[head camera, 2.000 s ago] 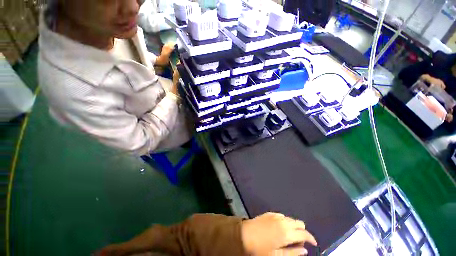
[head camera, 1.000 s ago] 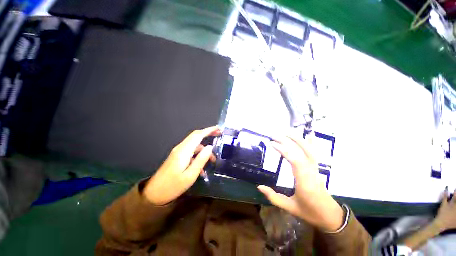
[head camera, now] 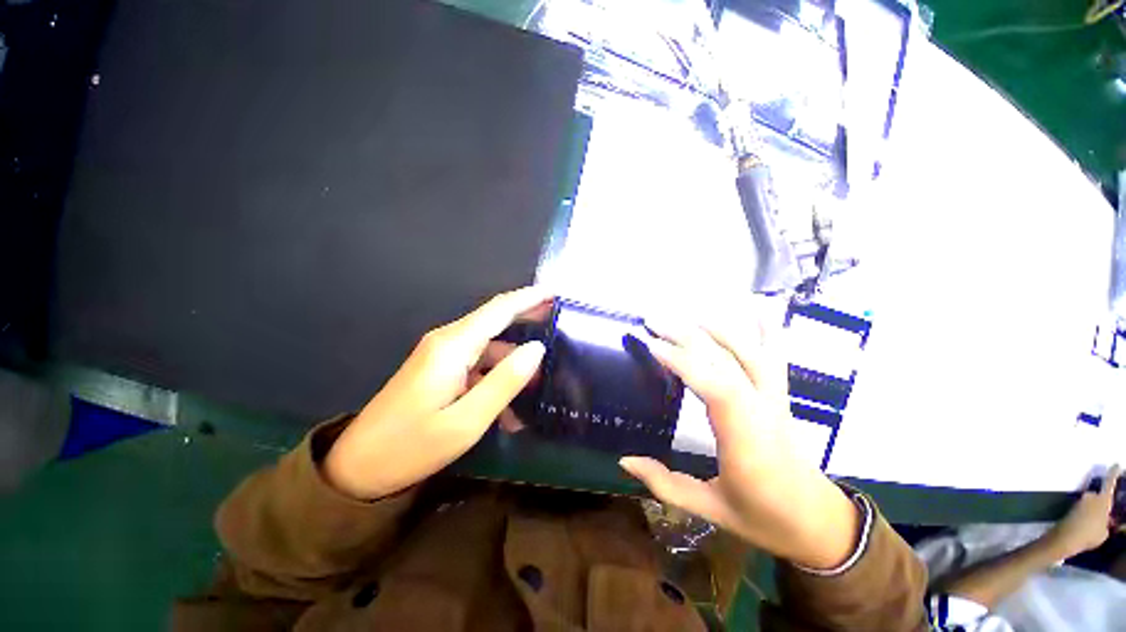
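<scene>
A glossy black front panel [head camera: 608, 383] with a row of tiny marks along its lower edge lies between my hands at the bench's near edge. My left hand [head camera: 435, 401] holds its left side, thumb on the face and fingers behind. My right hand [head camera: 747, 451] is at its right side, fingertips at the upper right corner and thumb apart near the lower right; whether it grips the panel is unclear. Light reflects off the panel's upper part. More black-bordered panels [head camera: 817, 380] lie on the white paper just right of my right hand.
A large black mat [head camera: 309, 185] covers the left of the bench. A grey air blow gun [head camera: 766, 228] lies on the white bench paper [head camera: 975, 296]. A clear blister tray [head camera: 790, 74] is behind it. Another person's hand [head camera: 1089, 512] is at the lower right edge.
The view has swung down to the bench and closer. Since one second ago, the panel between my hands shows a uniform glossy black face, where a pale window and dark shapes showed before.
</scene>
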